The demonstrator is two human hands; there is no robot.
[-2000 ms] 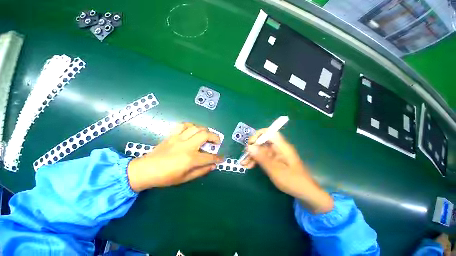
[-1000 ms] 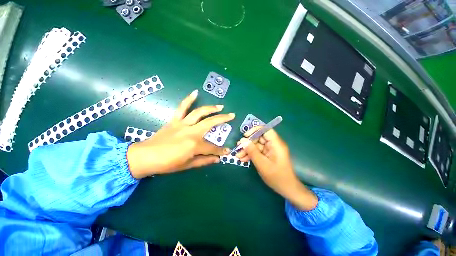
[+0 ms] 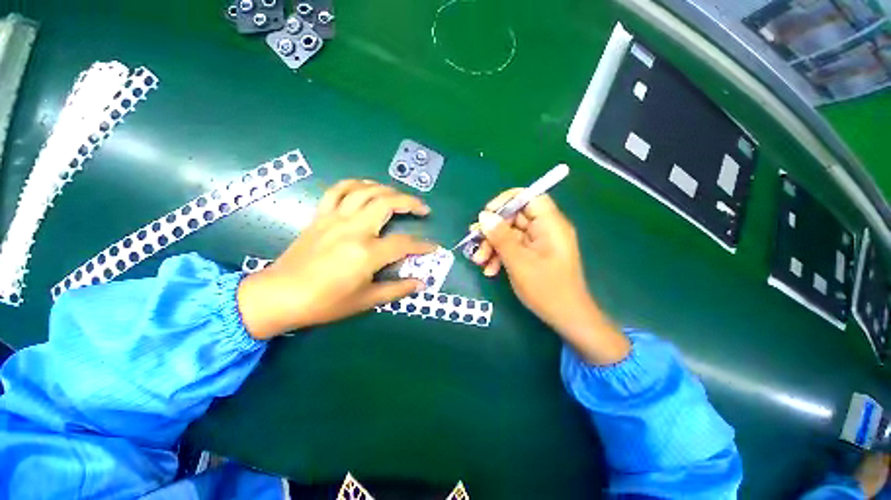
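My left hand (image 3: pixel 332 259) lies flat over the bench, its thumb and forefinger against the edges of a pale lens plate (image 3: pixel 431 271). My right hand (image 3: pixel 532 244) holds silvery tweezers (image 3: pixel 545 183) like a pen, their tip at the plate's upper right corner. Any tiny piece at the tip is too small to tell. A perforated white strip (image 3: pixel 454 309) runs beneath my left hand and the plate, its middle hidden. A grey lens plate (image 3: pixel 416 164) lies above my left hand. Another plate is mostly hidden behind my right fingers.
At left lie a long perforated strip (image 3: pixel 186 221) and a thick bundle of stacked strips (image 3: pixel 63 176). Dark lens plates (image 3: pixel 295 42) cluster at the top. Black panels (image 3: pixel 674 142) on white sheets lie at right, with a small blue-and-white item (image 3: pixel 862 421) below.
The tweezer tip has moved up from the strip to the pale plate. My left fingers, spread a second ago, have closed in around the plate. More of the strip shows.
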